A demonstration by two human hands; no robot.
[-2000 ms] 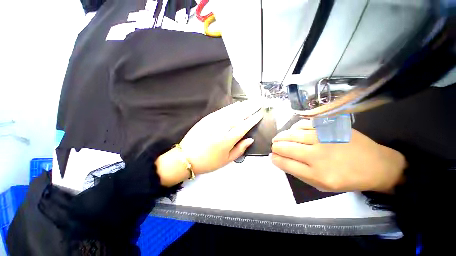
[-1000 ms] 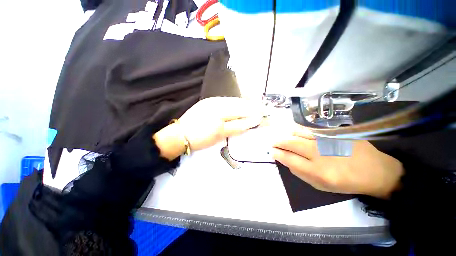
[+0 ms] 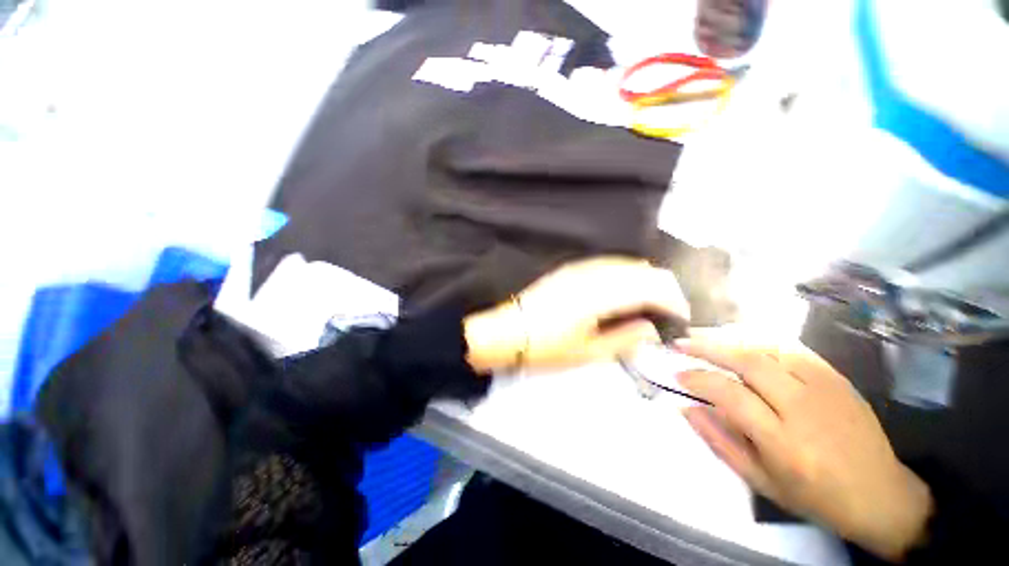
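Note:
My left hand (image 3: pixel 592 315) is left of the sewing machine's needle area, fingers curled on a bit of dark cloth; blur hides how much it holds. My right hand (image 3: pixel 802 431) lies palm down to the right, its fingertips close to the left hand's. A dark panel edge (image 3: pixel 771 511) shows below my right hand. A large dark cloth stack (image 3: pixel 542 199) lies behind and left of my left hand. The presser foot area (image 3: pixel 846 290) is blurred, with a clear attachment (image 3: pixel 921 370) beside it.
Red and yellow scissor handles (image 3: pixel 675 94) and a bottle (image 3: pixel 730 24) stand behind the work. White pieces (image 3: pixel 498 61) lie on the dark stack. Blue crates (image 3: pixel 404 486) are below and left of the table's curved front edge (image 3: pixel 553 492). Dark cloth (image 3: pixel 979 387) lies at the right.
The view has swung left, so the table and machine appear farther right. My left hand has curled its fingers near the right fingertips. My right hand is now clear of the clear attachment.

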